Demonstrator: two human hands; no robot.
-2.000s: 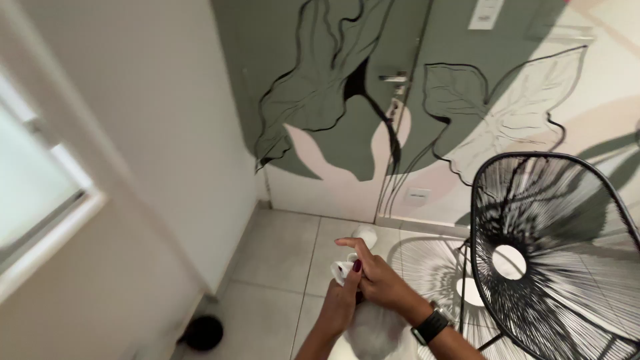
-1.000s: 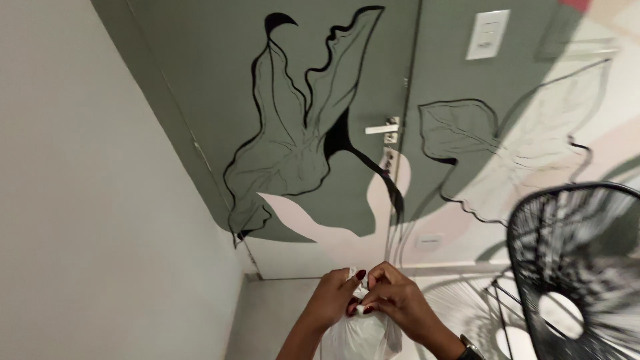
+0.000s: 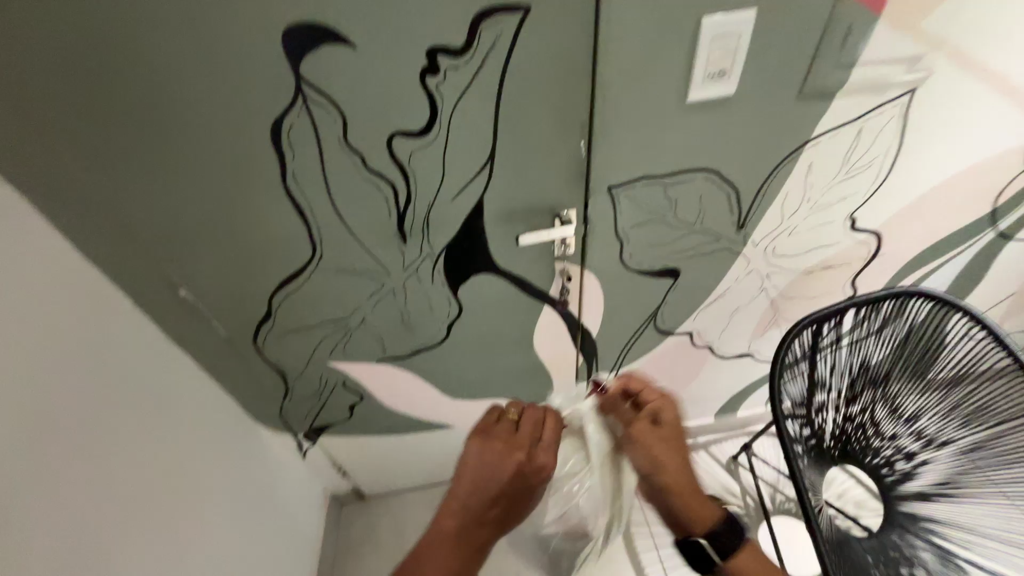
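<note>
A whitish translucent plastic bag (image 3: 572,488) hangs below my two hands, at the bottom centre of the head view. My left hand (image 3: 512,456), with a ring on one finger, grips the bag's top from the left side. My right hand (image 3: 644,424) pinches the upper part of the bag from the right, slightly blurred, with a dark smartwatch (image 3: 710,540) on the wrist. The bag's lower part runs out of view, and its contents cannot be made out.
Ahead is a green painted door (image 3: 384,200) with a metal lever handle (image 3: 548,234) and keys at the lock. A white wall switch (image 3: 722,54) is to its right. A black corded chair (image 3: 904,416) stands at the right, a plain white wall (image 3: 136,424) at the left.
My hands, close together one second ago, are now farther apart at the top of the bag. The view has tilted up towards the door since two seconds ago.
</note>
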